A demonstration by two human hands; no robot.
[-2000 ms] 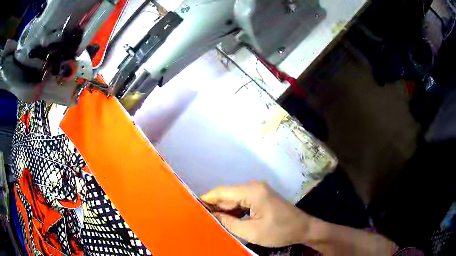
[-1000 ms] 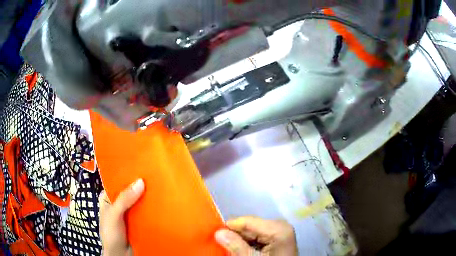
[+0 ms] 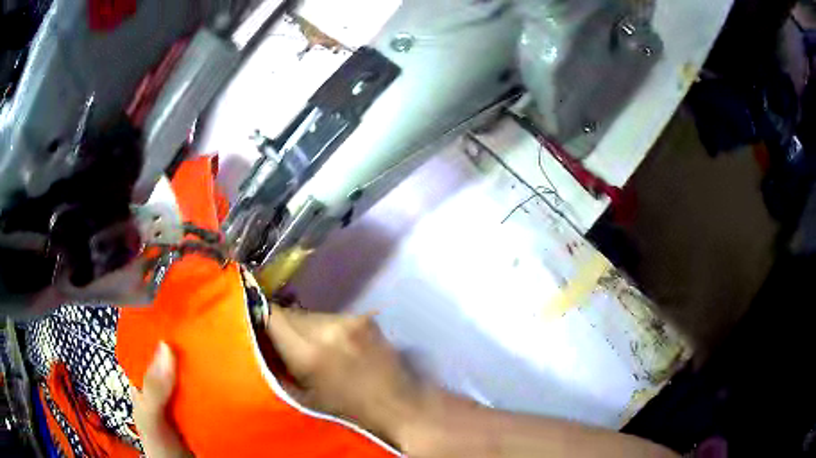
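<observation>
The orange strip [image 3: 215, 358] runs from under the presser foot [image 3: 192, 246] down to the bottom edge, with a pale cut edge curving along its right side. A piece of orange also shows behind the foot. My right hand [image 3: 335, 358] is at the strip's right edge just below the foot; its fingers are blurred and partly hidden by the strip, which it pinches. My left hand [image 3: 159, 402] is cut off by the bottom edge; its thumb lies on top of the strip's left part, the other fingers hidden. The cylinder arm [image 3: 385, 134] is beyond.
The grey machine head [image 3: 72, 161] fills the upper left. The white table [image 3: 501, 295] has a worn edge at right. Dark-and-cream patterned fabric [image 3: 80, 353] with orange pieces lies at lower left. A red cord [image 3: 582, 170] hangs near the machine base.
My right hand has moved up along the edge, close to the foot. My left hand, absent in the oldest frame, is on the strip. The strip's straight edge now curves, and orange shows behind the foot.
</observation>
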